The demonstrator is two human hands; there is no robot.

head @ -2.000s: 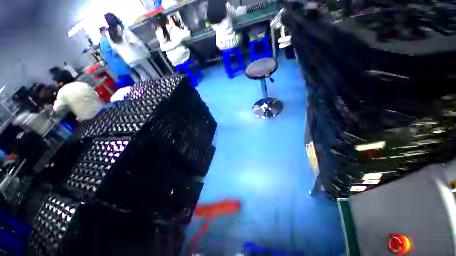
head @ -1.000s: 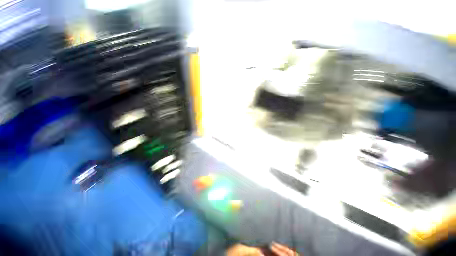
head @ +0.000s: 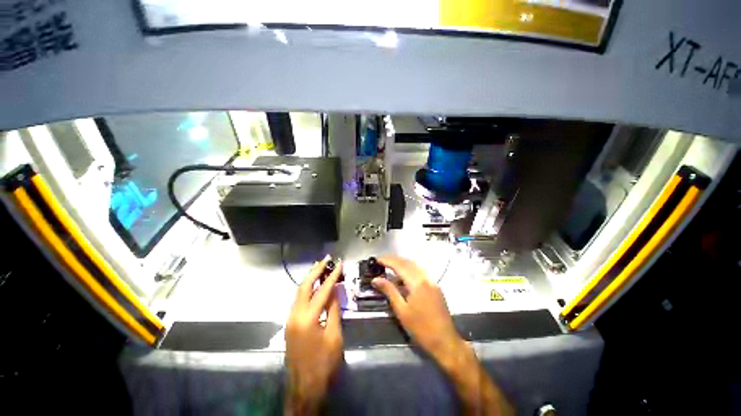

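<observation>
My left hand point(head: 314, 329) is at the left side of the fixture, with a small dark module point(head: 329, 266) between its fingertips. The dark fixture point(head: 371, 302) stands on the bright worktable near the front edge, between my hands. My right hand point(head: 418, 309) comes in from the right, thumb and fingers closed on a second small dark module point(head: 373, 266) at the top of the fixture. The fingers partly hide both modules, and whether the second one sits fully in the fixture cannot be told.
A large black box point(head: 284, 203) with a curved cable point(head: 173, 191) stands behind left. A blue cylinder point(head: 448, 166) on a black mount is behind right. Yellow-and-black bars point(head: 81, 256) flank the opening. Flat black strips point(head: 221, 335) line the front edge. The monitor's lower edge point(head: 374, 36) is above.
The view has swung from the floor and tray stacks to the machine's opening. Both hands are now inside at the fixture; one second ago only blurred fingers showed at the bottom edge.
</observation>
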